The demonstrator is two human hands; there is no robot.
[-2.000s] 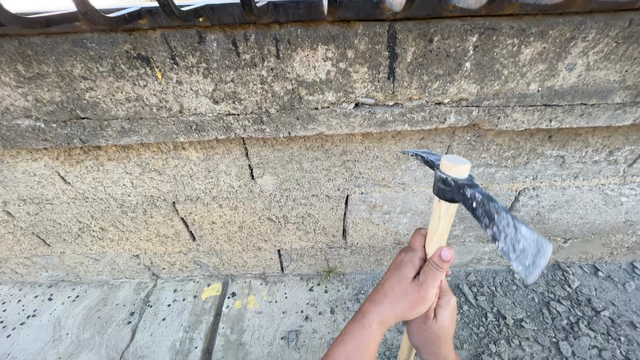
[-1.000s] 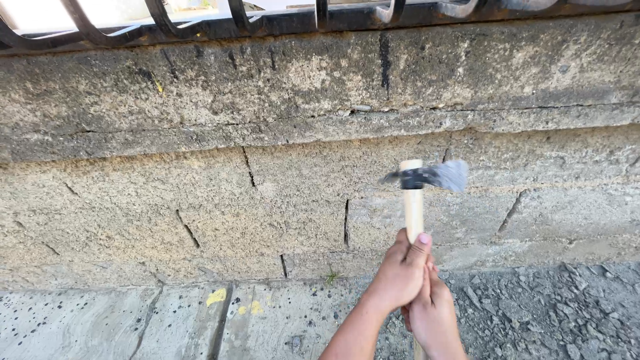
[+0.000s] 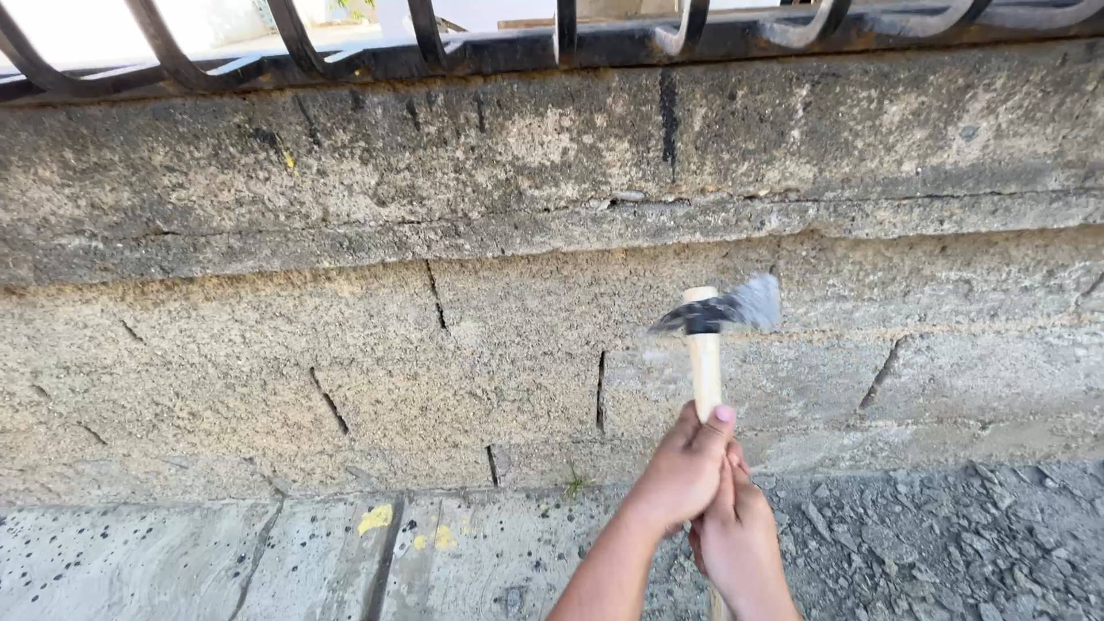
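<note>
Both my hands are wrapped around the pale wooden handle of a pick mattock [image 3: 705, 371]. My left hand [image 3: 686, 470] grips higher up, its thumb lying along the handle. Just below and to the right, my right hand [image 3: 737, 535] closes on the same handle, partly covering it. The dark metal head sits at the top, blurred, with its broad grey blade to the right and its narrower end to the left. Behind the head is the concrete block wall [image 3: 517, 328]; whether they touch I cannot tell.
A black metal railing [image 3: 517, 47] runs along the wall's top ledge. Broken grey rubble [image 3: 931, 543] lies at the wall's foot on the right. On the left is a concrete pavement [image 3: 129, 552] with a dark joint and yellow paint marks. A small weed [image 3: 575, 483] grows at the wall's base.
Since two seconds ago the mattock has turned from a slant to nearly upright, its head moving left. Both hands have stayed on the handle. The view has tipped slightly upward.
</note>
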